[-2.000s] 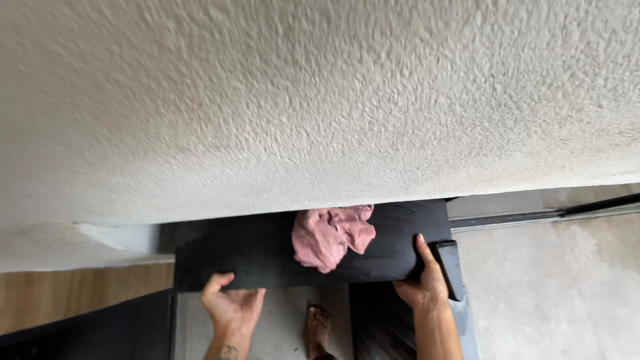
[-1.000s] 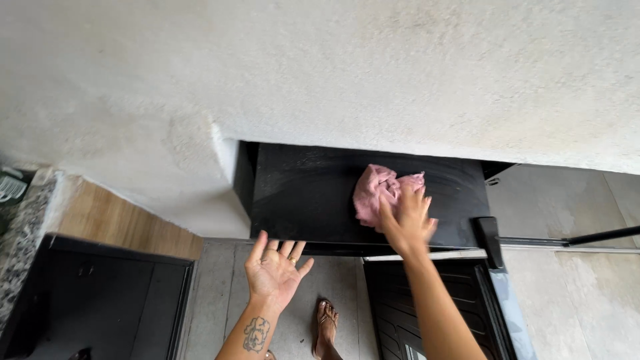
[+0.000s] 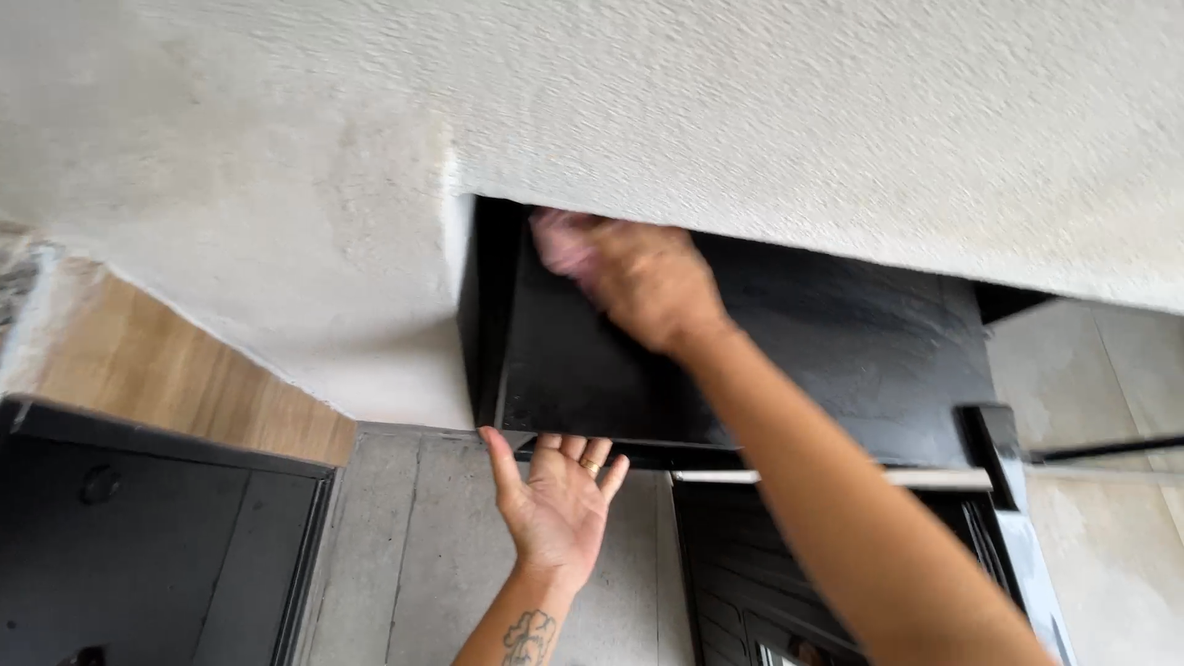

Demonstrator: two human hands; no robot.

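Observation:
My right hand (image 3: 647, 282), blurred by motion, is closed on a crumpled pink cloth (image 3: 562, 242) and presses it on the black panel (image 3: 832, 342) near its far left corner, close to the wall. Palm up, my left hand (image 3: 560, 495) is at the panel's near left edge; its fingertips go under the edge and the thumb rests against the corner. A ring is on one of its fingers.
A textured whitish wall (image 3: 740, 111) runs along the panel's far side. Left are a wood-look strip (image 3: 185, 370) and a black cabinet (image 3: 120, 536). A black louvered door (image 3: 740, 555) stands below, over grey floor tiles (image 3: 370, 546).
My right hand has taken hold of the cloth and moved it left across the panel. My left hand, off the panel a second ago, is now at its near edge.

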